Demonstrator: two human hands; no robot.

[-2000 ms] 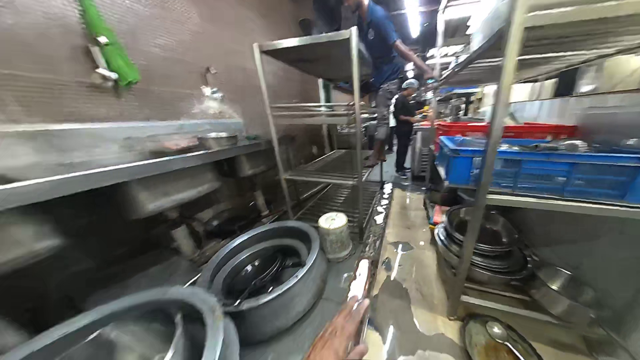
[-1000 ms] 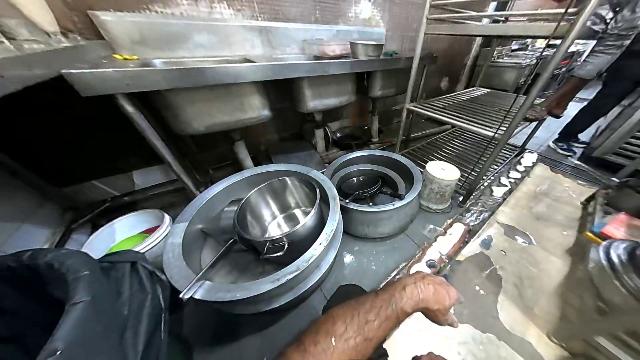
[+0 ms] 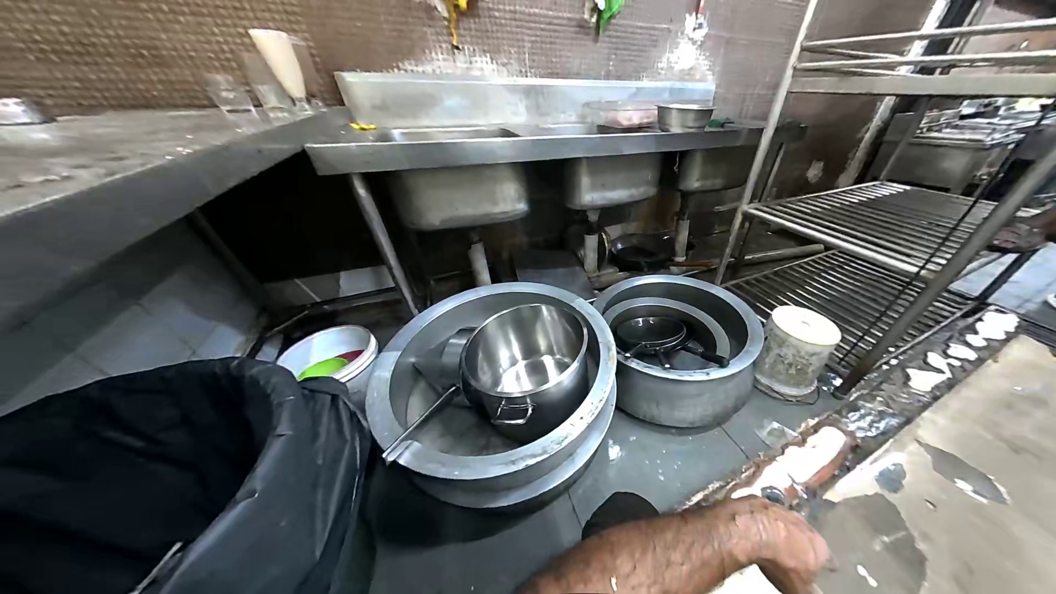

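My left hand (image 3: 780, 536) reaches in from the bottom edge, its back upward and its fingers bent down at the rim of a worn, patchy ledge. The fingertips are hidden, so I cannot tell whether they hold anything. My right hand is out of view. Beyond my forearm, a wide metal basin (image 3: 495, 466) on the floor holds a steel two-tone pot (image 3: 528, 355) and a long-handled pan (image 3: 421, 425). A second round metal vessel (image 3: 681, 396) to its right contains dark pans (image 3: 652, 332).
A black-lined bin (image 3: 305, 470) stands at left, beside a white bucket (image 3: 363, 363). Behind are steel sinks (image 3: 462, 194) under a counter (image 3: 511, 150). A dirty white tub (image 3: 796, 355) stands beside a wire-shelf rack (image 3: 883, 219) at right.
The view has swung left from the aisle to the sinks. My left hand, bent over the ledge a second ago, is still there. The pot and basin have not moved.
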